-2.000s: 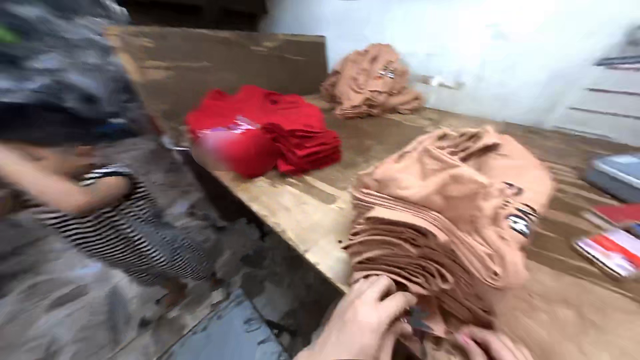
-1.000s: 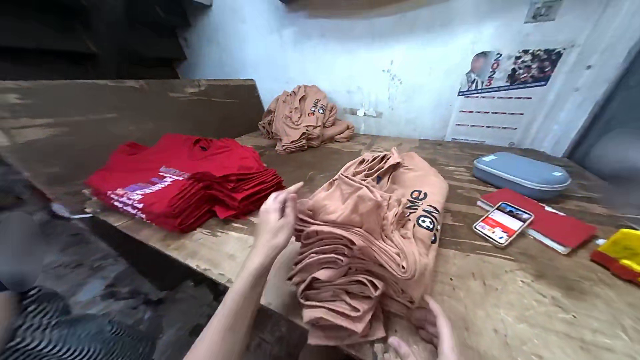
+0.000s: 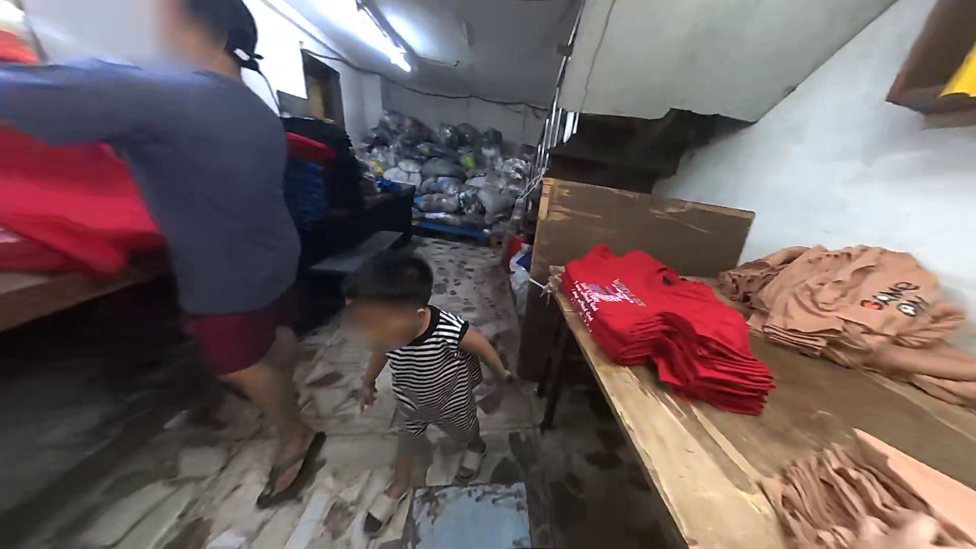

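Neither my left hand nor my right hand can be made out in the head view. Tan folded shirts (image 3: 854,496) lie at the bottom right, cut off by the frame and blurred at their lower edge. Beyond them, a neat stack of red printed shirts (image 3: 671,328) rests near the left edge of the wooden table (image 3: 663,450). Against the wall at the right, a looser heap of tan printed shirts (image 3: 854,297) spreads over the tabletop.
A small child (image 3: 431,358) in striped clothes stands on the floor left of the table. Another person (image 3: 213,191) is beside red cloth (image 3: 69,198) at far left. A worn blue-grey surface (image 3: 471,515) is low at the bottom. Filled plastic bags (image 3: 450,175) are piled at the back.
The view has swung far to the left. Both hands, at the tan stack one second ago, can no longer be made out. The child is now in full view, with another person at the left.
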